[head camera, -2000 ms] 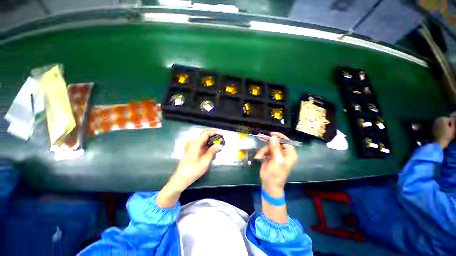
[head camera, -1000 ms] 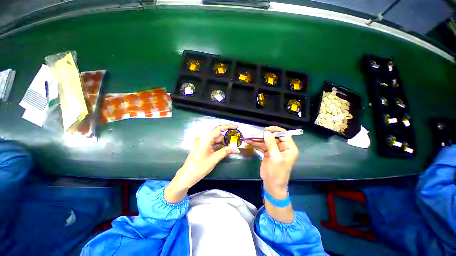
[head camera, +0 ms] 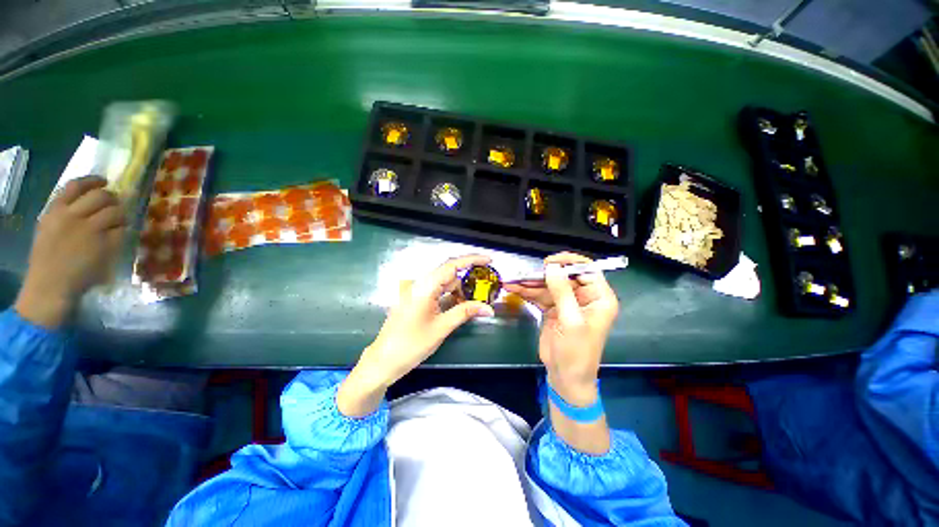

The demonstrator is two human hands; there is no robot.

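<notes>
My left hand (head camera: 414, 324) holds a dark round module (head camera: 481, 284) with a yellow centre between thumb and fingers. My right hand (head camera: 579, 314) grips pale tweezers (head camera: 599, 266); their thin tip reaches left to the module's right edge. Whether the tip touches it I cannot tell. Both hands are over a glossy white backing sheet (head camera: 412, 259), which they partly hide. Behind them lies a black component tray (head camera: 497, 196) in two rows of square pockets. Most pockets hold round modules, two of them with silver-white centres; one front pocket is empty.
Right of the tray are a black box of beige bits (head camera: 685, 225), a white scrap (head camera: 739, 278) and another tray (head camera: 800, 211). Orange dot sheets (head camera: 278, 216) lie left. Another person's hand (head camera: 74, 247) holds a plastic bag (head camera: 134, 144) at far left. A blue sleeve shows at right.
The module has come up between my left fingertips, and the tweezers have moved left to its edge. Another person's hand has entered at left and shifted the bag, uncovering more of the orange sheet.
</notes>
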